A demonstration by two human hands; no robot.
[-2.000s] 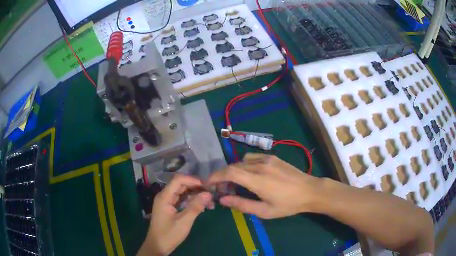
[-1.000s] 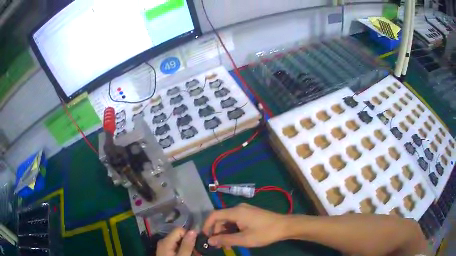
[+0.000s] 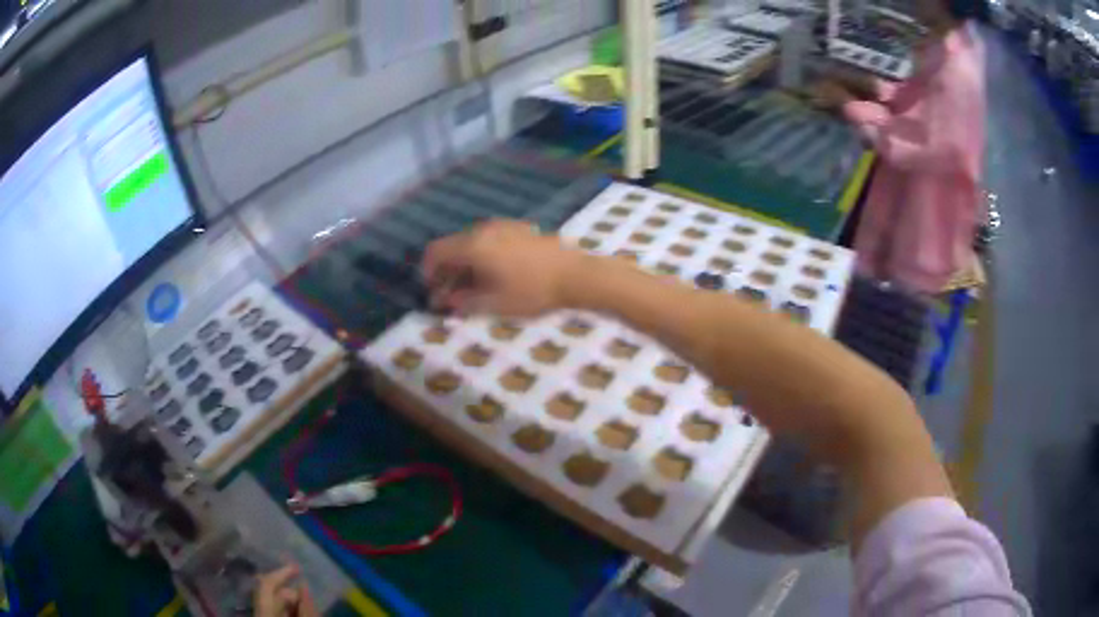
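Note:
My right hand (image 3: 497,268) is stretched over the far left edge of the white foam tray (image 3: 564,383), beside the clear blister tray (image 3: 404,217). Something dark shows at its blurred fingertips; I cannot tell whether it is held. My left hand (image 3: 283,593) is small and cut off by the bottom edge, beside the nest of the toggle-clamp fixture (image 3: 181,530). Its fingers are bent, and whether it holds anything cannot be told. Dark parts (image 3: 371,275) lie in the blister tray, partly behind my right hand.
A second foam tray (image 3: 223,374) filled with dark parts stands at left below the monitor (image 3: 90,205). A red cable with a whitish connector (image 3: 350,492) lies between fixture and foam tray. A further foam tray (image 3: 771,256) adjoins at right. A person in pink (image 3: 928,145) is at upper right.
The view has swung right. My hands, together at a dark round part near the fixture before, are now apart; my right hand has moved up over the foam tray, my left remains by the fixture.

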